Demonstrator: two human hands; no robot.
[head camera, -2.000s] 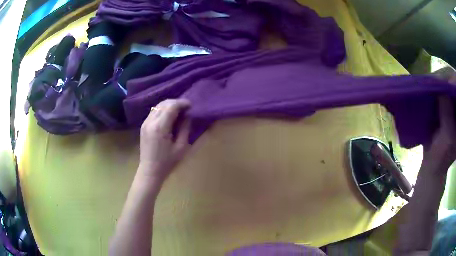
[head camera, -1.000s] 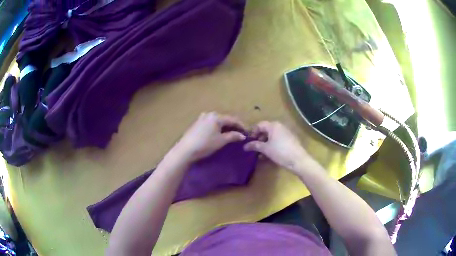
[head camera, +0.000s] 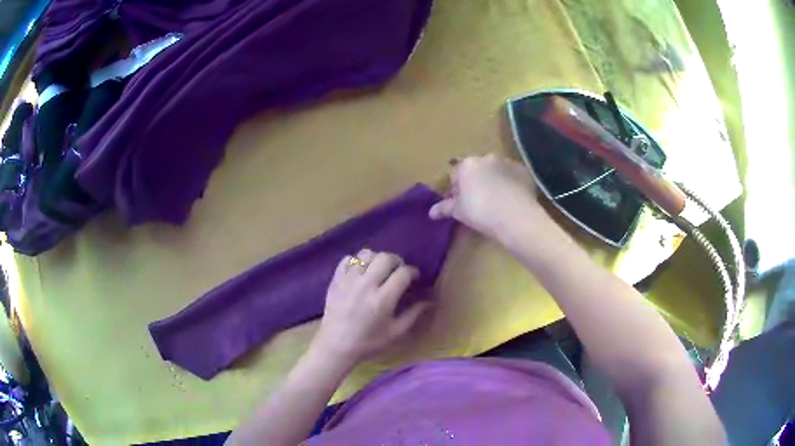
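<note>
A purple collar piece (head camera: 261, 292) lies slanted on the yellow padded table, a long slightly curved band with angled ends. My left hand (head camera: 373, 300), with a ring, rests on its lower right part with the fingers bent. My right hand (head camera: 475, 196) is at its upper right corner, with thumb and fingertips close together at the edge. Whether the right fingers pinch the cloth is not clear. The steam iron (head camera: 571, 165) stands just right of my right hand, with its reddish-brown handle on top.
A large heap of purple fabric (head camera: 261, 78) covers the far left of the yellow table (head camera: 349, 165). Black and purple rolls (head camera: 65, 148) lie at its left. Two ribbed steam hoses (head camera: 728, 261) run from the iron down past the right table edge.
The collar piece now lies flatter and more open. My left hand has moved from its top edge down onto its lower part. My right hand has shifted slightly up and right.
</note>
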